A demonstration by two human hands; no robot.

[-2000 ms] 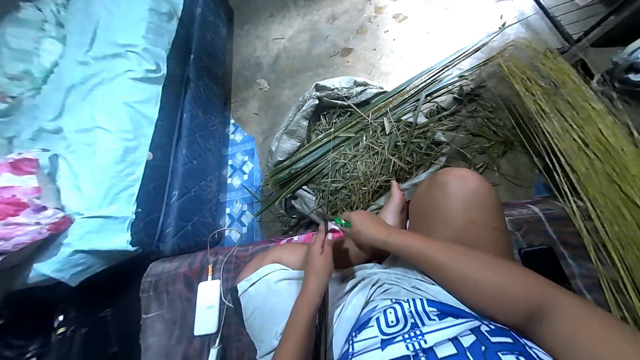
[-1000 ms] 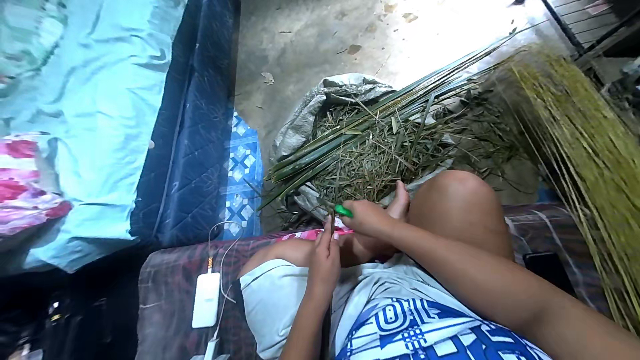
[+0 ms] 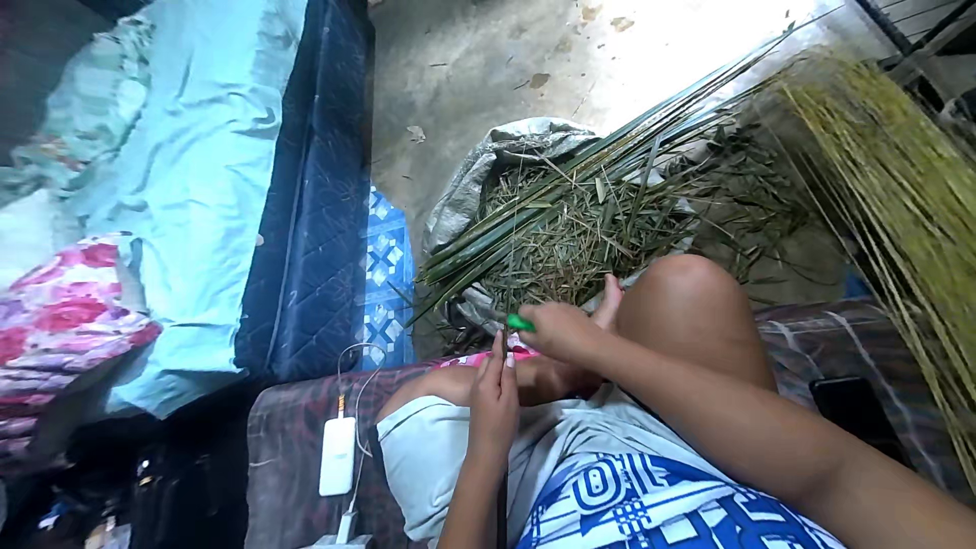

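My right hand [image 3: 560, 332] is closed around a green handle [image 3: 521, 323], seemingly a small knife's, just above my lap. My left hand [image 3: 496, 377] is beside it with fingers stretched up, pinching a thin dark strip [image 3: 502, 488] that runs down past my wrist. Long green leaf strips [image 3: 549, 194] lie slantwise over a pale woven sack [image 3: 465, 191], which holds a heap of short plant scraps [image 3: 564, 259]. A bundle of thin yellow-green strips [image 3: 892, 168] hangs at the right.
A dark blue mattress [image 3: 320, 191] with a light blue sheet [image 3: 206, 152] stands at the left. On the seat are a white power bank [image 3: 338, 456] with a cable and a black phone [image 3: 858, 412]. Scraps lie on the concrete floor [image 3: 457, 84]. My bare knee [image 3: 690, 297] rises at the right.
My right hand and the green handle have shifted slightly about the tips of my left fingers. My left hand has stayed near the same place.
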